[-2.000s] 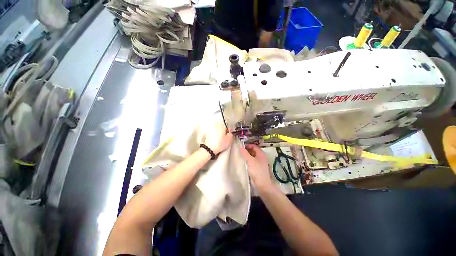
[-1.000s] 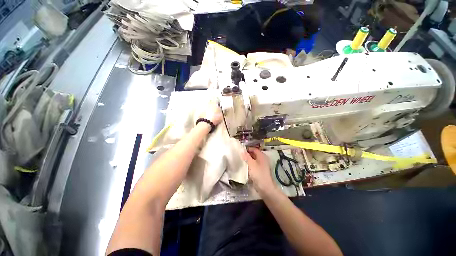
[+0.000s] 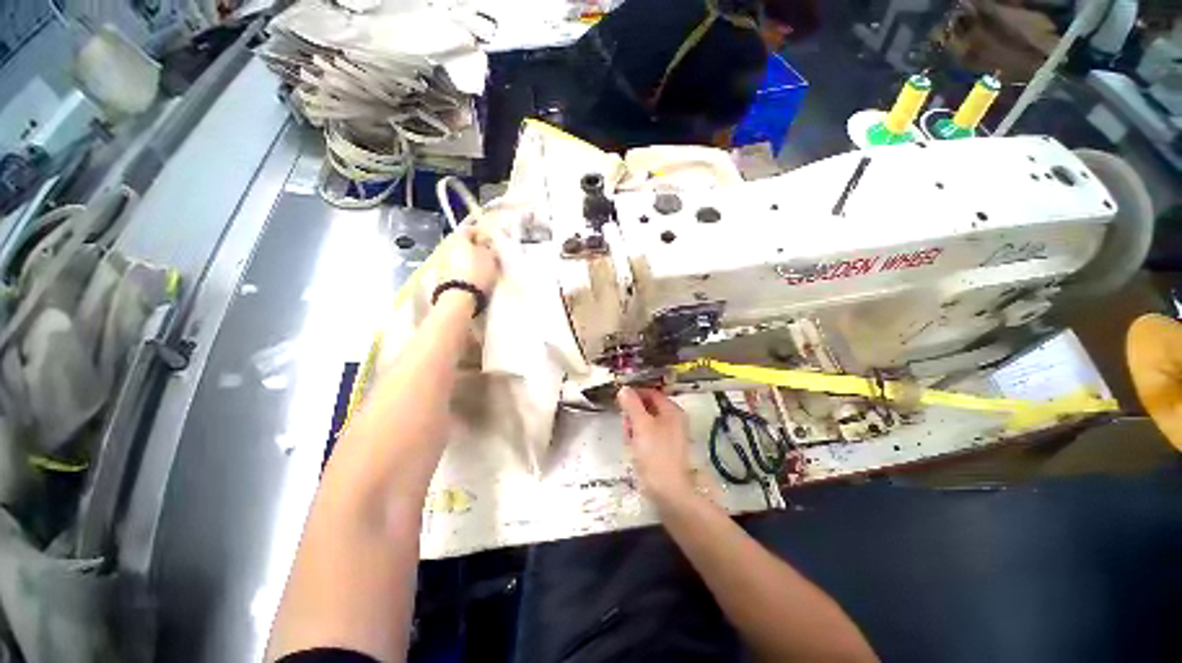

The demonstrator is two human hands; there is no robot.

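Note:
A cream canvas bag (image 3: 519,343) lies bunched on the machine bed left of the needle area (image 3: 625,358), with yellow tape on its left edge. My left hand (image 3: 467,263) grips the canvas at the upper left, beside the machine head. My right hand (image 3: 652,427) is just below the needle area, its fingertips closed at the fabric edge. Yellow binding tape (image 3: 830,381) runs from the right to the needle. The off-white sewing machine (image 3: 869,233) stands over the work. Dark-handled snips (image 3: 745,443) lie right of my right hand.
Stacked bags with straps (image 3: 376,78) lie at the back left, and more grey-beige bags (image 3: 84,324) at far left. A shiny metal worktop (image 3: 246,376) borders the bed. Behind are a person in dark clothing (image 3: 681,58), a blue bin (image 3: 771,104) and thread cones (image 3: 907,106).
My left hand has moved up and left, drawing the canvas away from the front of the bed. More of the front bed shows. My right hand has stayed near the needle.

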